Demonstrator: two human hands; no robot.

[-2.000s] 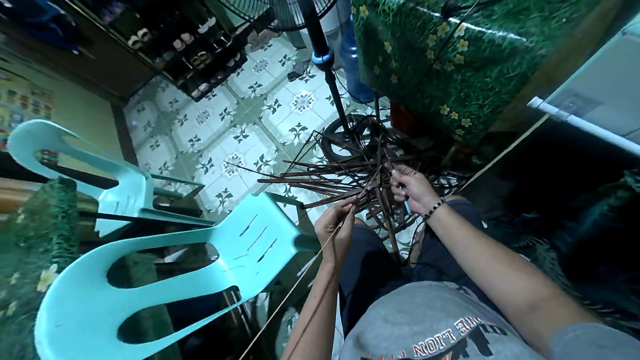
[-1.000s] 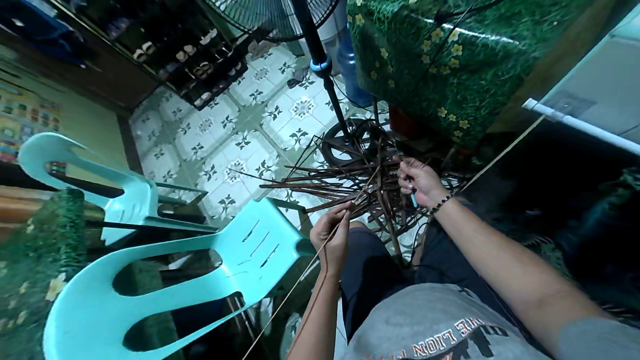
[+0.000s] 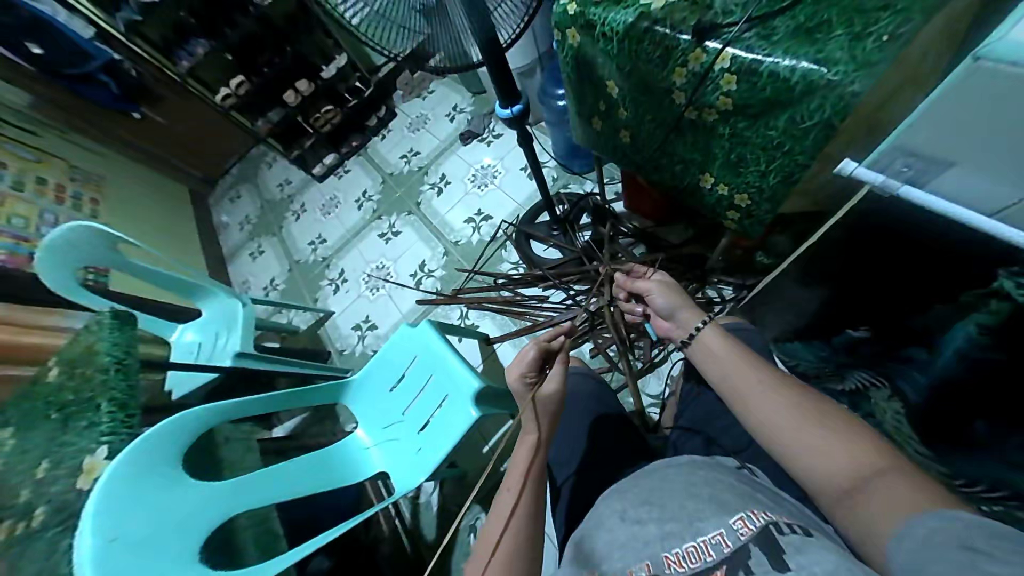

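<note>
My left hand (image 3: 540,372) pinches a thin tan strip (image 3: 472,496), which trails down along my forearm to the bottom edge. Just to the right and higher, my right hand (image 3: 648,300) has its fingers closed at the upper ends of dark brown strips, with a small blue-green item showing under the fingers; what that item is I cannot tell. A loose heap of long brown strips (image 3: 512,300) spreads below and around both hands, over the tiled floor. A beaded bracelet is on my right wrist.
Two light-green plastic armchairs (image 3: 400,400) stand at left. A stand fan (image 3: 520,136) rises behind the heap, beside a blue water container (image 3: 564,120). A green floral cloth (image 3: 680,104) hangs at upper right. Shoes fill a rack (image 3: 320,104) at upper left. A white tube (image 3: 936,200) is at right.
Both hands stay close together above the heap, with only small shifts. The left hand keeps its hold on the thin strip.
</note>
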